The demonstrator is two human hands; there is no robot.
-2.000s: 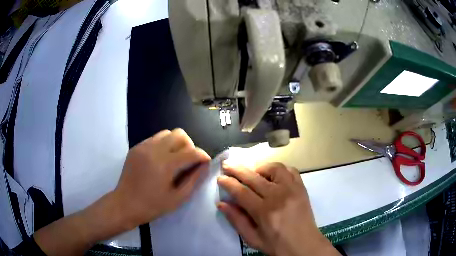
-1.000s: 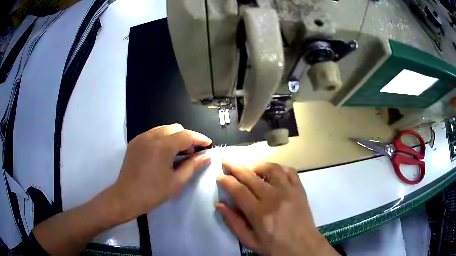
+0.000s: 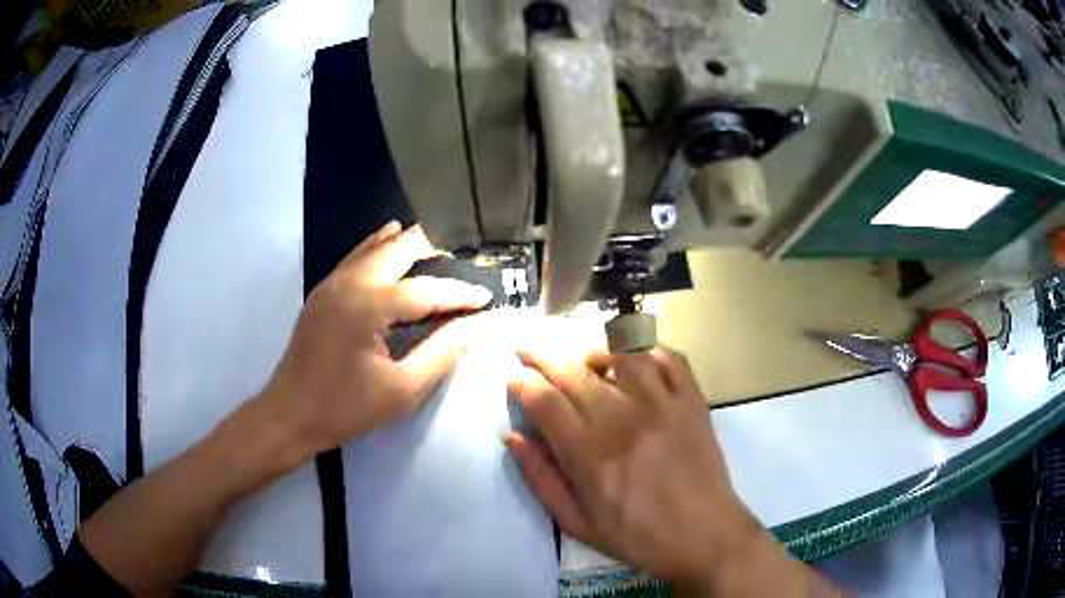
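Note:
A fabric panel (image 3: 450, 502), pale side up, runs from the front edge to the presser foot (image 3: 514, 280). A flat black piece (image 3: 341, 175) lies under the machine head and behind my left hand. My left hand (image 3: 371, 333) pinches the panel's far end just left of the foot, a dark face showing between the fingers. My right hand (image 3: 619, 450) rests on the panel's right edge, thumb and fingers gripping it. Glare hides the panel's end at the needle. The sewing machine head (image 3: 467, 117) stands above.
Red-handled scissors (image 3: 948, 371) lie right of the beige machine bed (image 3: 759, 339). Overlapping white and black strips (image 3: 88, 234) lie at left. A green control panel (image 3: 847, 222) is at right. A green tape strip (image 3: 864, 514) follows the table's front edge.
Both hands and the panel have moved forward, bringing the panel's end up to the foot. The left fingers are now beside the foot. The view has shifted slightly.

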